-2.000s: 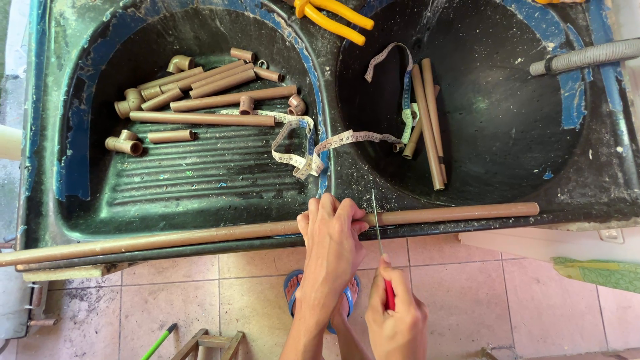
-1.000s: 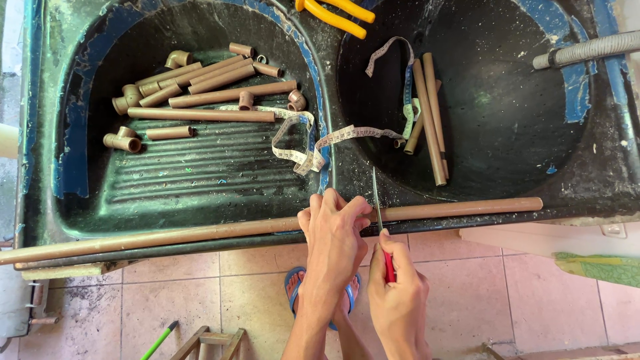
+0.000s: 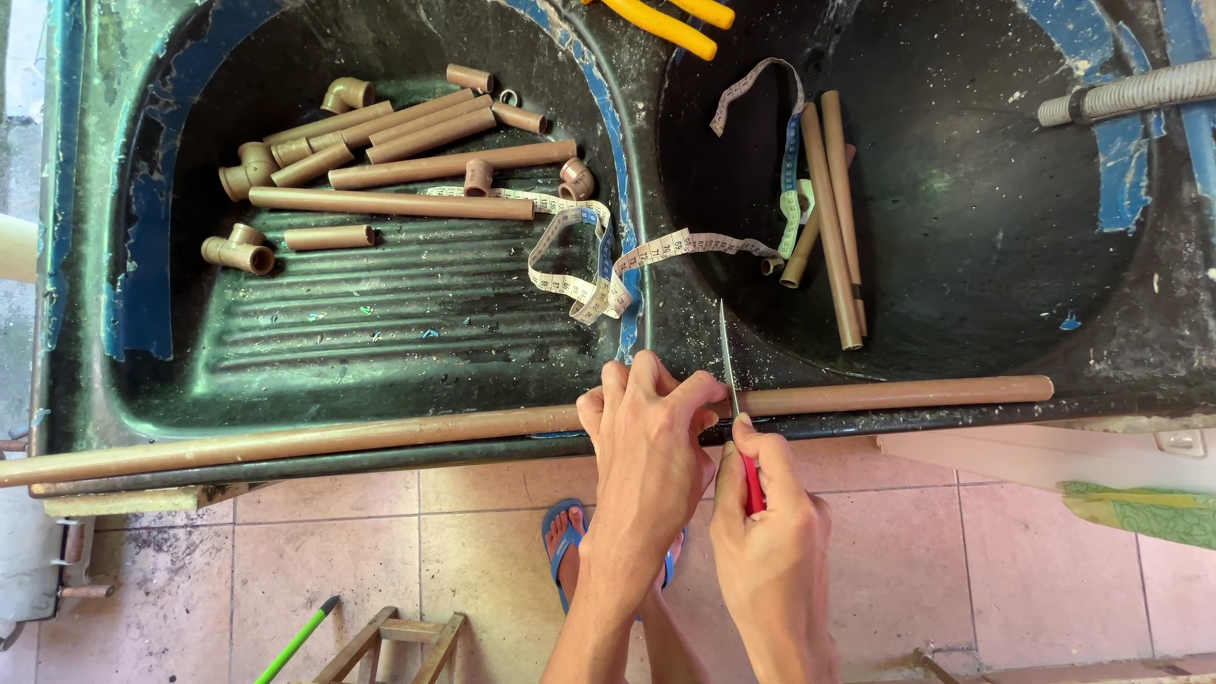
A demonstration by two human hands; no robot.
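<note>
A long brown PVC pipe (image 3: 380, 435) lies across the front rim of a black double-basin sink (image 3: 313, 456). My left hand (image 3: 651, 427) grips it near the middle, just left of the blade. In my right hand (image 3: 769, 522) is the red handle of a thin-bladed knife or saw (image 3: 730, 356); its blade stands across the pipe beside my left fingers. Whether the blade has entered the pipe cannot be seen. A tape measure (image 3: 665, 249) runs loosely over the divider between the basins.
Several short brown pipes (image 3: 389, 201), a tee fitting (image 3: 237, 249) and elbow fittings (image 3: 348, 95) lie in the left basin. More pipes (image 3: 831, 228) rest in the right one, near a grey corrugated hose (image 3: 1130, 95). Yellow-handled pliers (image 3: 665, 27) sit at the back; a wooden stool (image 3: 399, 632) stands below.
The blade stays across the pipe, with its tip at a slightly different reach. Both hands keep their hold, and the pipes and fittings in the basins have not moved.
</note>
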